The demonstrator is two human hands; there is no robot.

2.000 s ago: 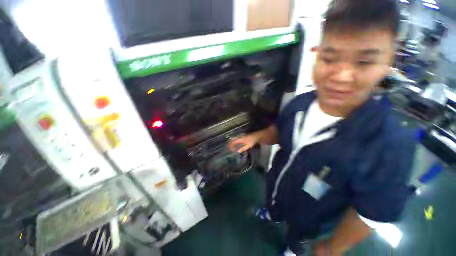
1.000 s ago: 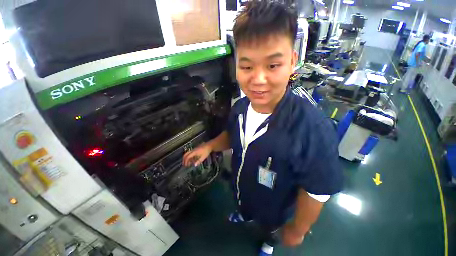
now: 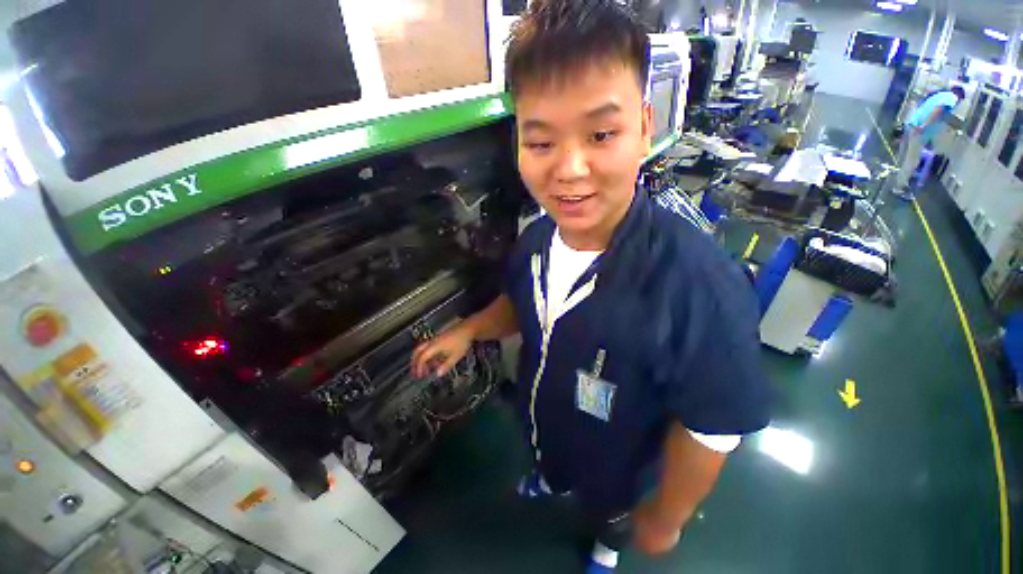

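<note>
Neither of my hands is in the picture. Nearest in front of me stands a person in a dark blue short-sleeved jacket (image 3: 662, 325) with a badge (image 3: 595, 395) on the chest. One hand of this person (image 3: 444, 351) rests at the front edge of the open bay of a large machine. The machine has a green stripe (image 3: 280, 157) with SONY lettering and a dark window (image 3: 185, 73) above it. Inside the dark bay (image 3: 337, 264) are metal rails and a red light (image 3: 205, 348).
A white panel with a red button (image 3: 43, 326) and yellow labels stands at left. A blue and white cart (image 3: 799, 308) with a black bin is at right on the green floor (image 3: 897, 448). A yellow line (image 3: 960, 303) runs along the aisle. Another person in light blue (image 3: 929, 118) bends far back.
The view has swung right since two seconds ago and is steadier. The person in dark blue now stands nearer the middle. The far person has bent over since one second ago.
</note>
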